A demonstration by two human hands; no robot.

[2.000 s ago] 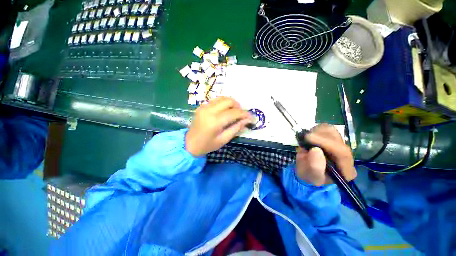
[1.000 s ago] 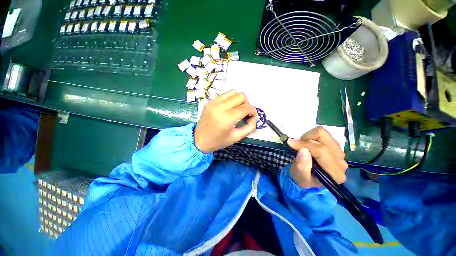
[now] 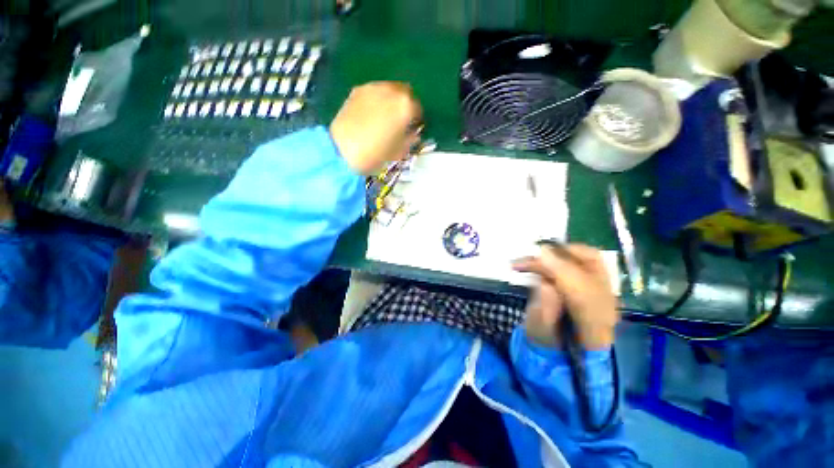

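The round dark blue-purple circuit board [image 3: 461, 239] lies on the white work sheet [image 3: 503, 210]. My left hand [image 3: 377, 126] is over the battery cell pile at the sheet's upper left corner, fingers curled down; whether it holds anything is hidden. Yellow-edged cell parts and thin leads [image 3: 388, 187] show below the hand, partly covered by it and the sleeve. My right hand [image 3: 576, 292], blurred, holds the black soldering iron [image 3: 576, 366] at the sheet's lower right. The iron's metal end is too blurred to trace clearly.
Tweezers [image 3: 625, 238] lie right of the sheet. A black fume fan [image 3: 521, 110], cream tip cleaner pot [image 3: 626, 151] and blue soldering station [image 3: 700, 164] stand beyond. A blister tray of cells [image 3: 242, 87], clear bag [image 3: 99, 87] and silver cylinder [image 3: 84, 178] are at left.
My left hand has let go of the circuit board and moved up and left over the cell pile. The iron has moved away from the board. The camera view has shifted slightly.
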